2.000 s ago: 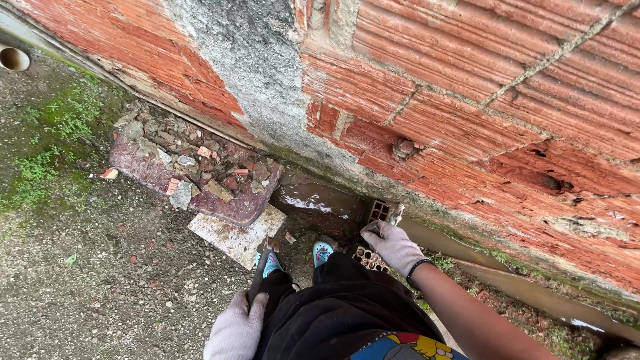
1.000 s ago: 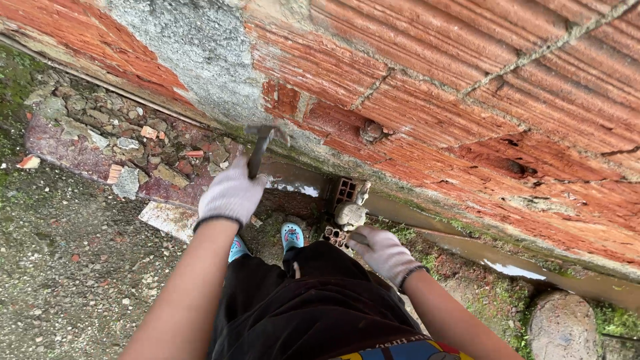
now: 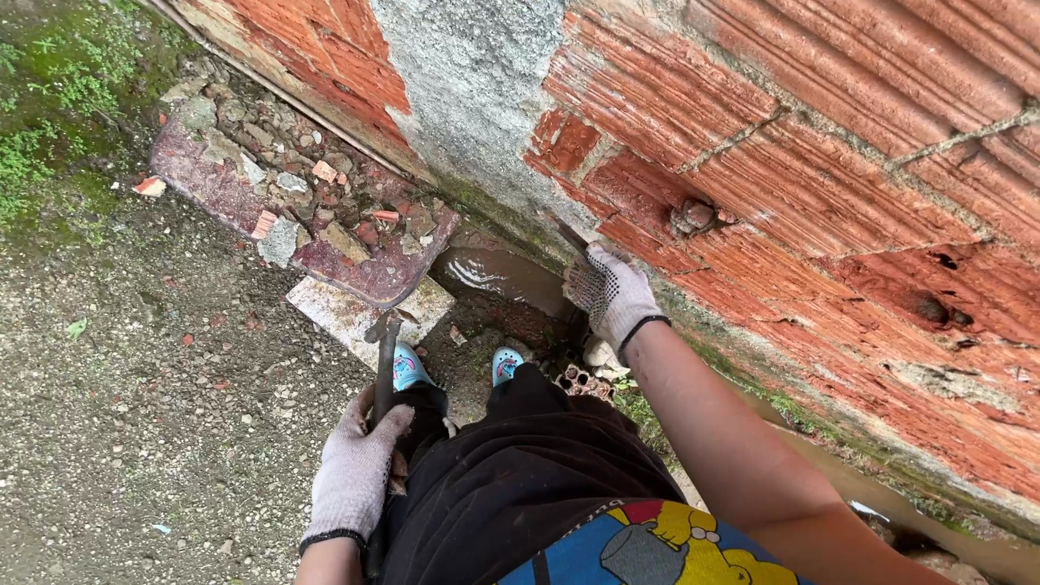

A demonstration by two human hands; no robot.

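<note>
My left hand (image 3: pixel 357 471), in a white knit glove, is closed around the dark handle of a hammer (image 3: pixel 386 366), whose head points up beside my left shoe. My right hand (image 3: pixel 613 292), in a white glove with dark grip dots, is at the foot of the brick wall (image 3: pixel 674 211). Its fingers hold a thin dark metal tool, probably a chisel (image 3: pixel 571 236), with the tip near the edge where grey mortar (image 3: pixel 487 89) meets red brick. Part of that tool is hidden by the glove.
A reddish slab (image 3: pixel 374 268) bearing mortar and brick rubble lies at the left, over a pale tile (image 3: pixel 337 313). Muddy water (image 3: pixel 504 276) fills a channel along the wall. A broken hollow brick (image 3: pixel 583 382) lies near my right shoe (image 3: pixel 505 366).
My left hand has come down from near the wall to beside my leg, with the hammer. My right hand has moved from the hollow brick up to the wall base.
</note>
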